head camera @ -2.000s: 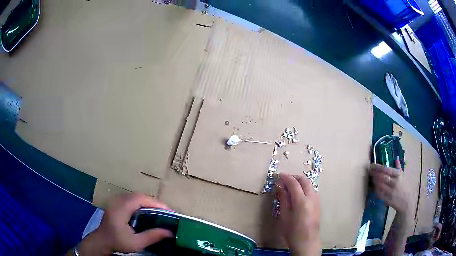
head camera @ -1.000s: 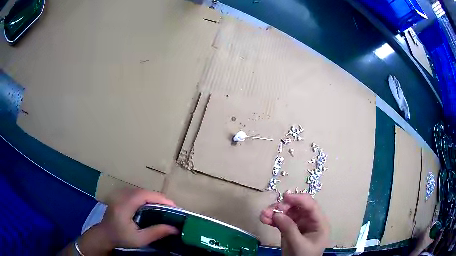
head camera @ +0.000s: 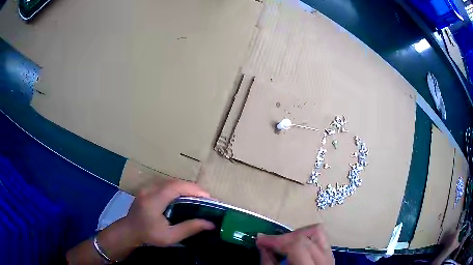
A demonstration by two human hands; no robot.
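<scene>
A glossy dark green housing (head camera: 239, 227) with a bright rim lies at the bottom centre, cut off by the picture's edge. My left hand (head camera: 158, 215) grips its left end, thumb inside the black recess. My right hand (head camera: 301, 246) is at the housing's right part, fingertips pinched together on a small pale fitting (head camera: 253, 236) against the green face. Many small silver-white fittings (head camera: 337, 196) lie in a U-shaped pile on the mat. A thin applicator stick (head camera: 306, 127) runs from a white lump (head camera: 283, 124) on the cardboard pad (head camera: 275, 150).
The cardboard mat (head camera: 129, 88) covers the bench. Another green housing (head camera: 32, 6) sits at the far top left. A pale flat glove or cloth (head camera: 436, 96) lies beyond the mat. Blue crates (head camera: 438, 11) are at the top right. Another person's arm (head camera: 447, 251) shows at the lower right edge.
My right hand has moved from the fittings pile, with a small fitting pinched, to the housing. The view has shifted, so the mat sits further right and higher. The other person's hand has withdrawn from the right-hand bench.
</scene>
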